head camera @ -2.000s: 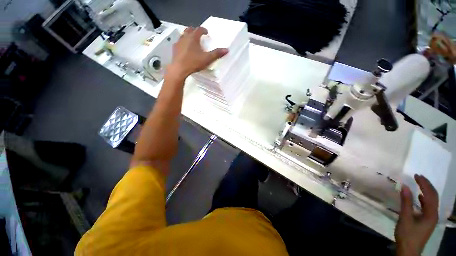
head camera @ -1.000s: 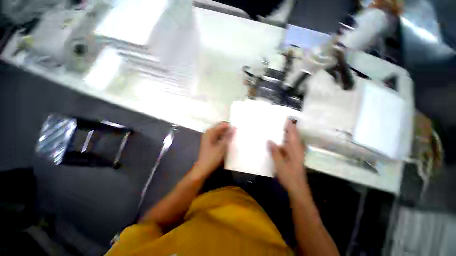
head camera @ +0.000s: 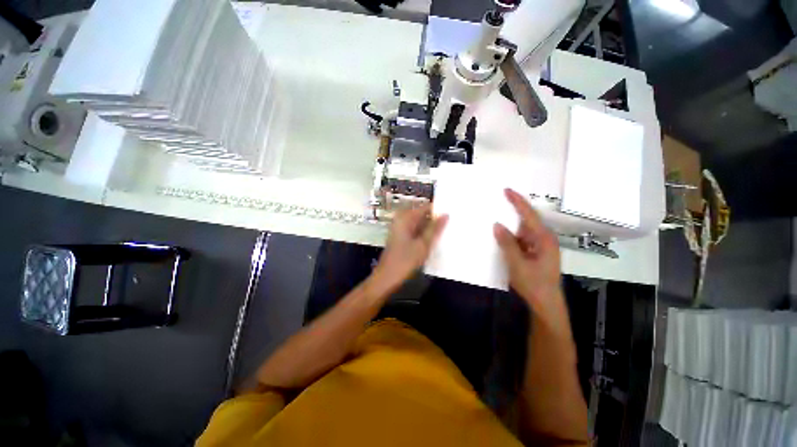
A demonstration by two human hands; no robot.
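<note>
A white cut panel [head camera: 472,229] lies flat in front of the presser and needle area [head camera: 409,153] of the white sewing machine [head camera: 516,144], its far edge at the metal block. My left hand [head camera: 411,244] holds the panel's left edge. My right hand [head camera: 530,251] is at its right edge, thumb and forefinger on the panel. A small pile of white panels [head camera: 605,168] lies on the right end of the machine bed. A tall leaning stack of cut panels [head camera: 197,79] stands on the table at left.
A second white machine [head camera: 39,113] is at far left. A black-and-silver stool [head camera: 48,288] stands below the table [head camera: 323,196]. A black lever [head camera: 524,92] angles from the machine head. White bundles [head camera: 730,367] lie at lower right, tie strips [head camera: 710,218] at right.
The view has shifted right and levelled since the oldest frame. My hands came together on one panel, which has since moved slightly right in view and now meets the metal block.
</note>
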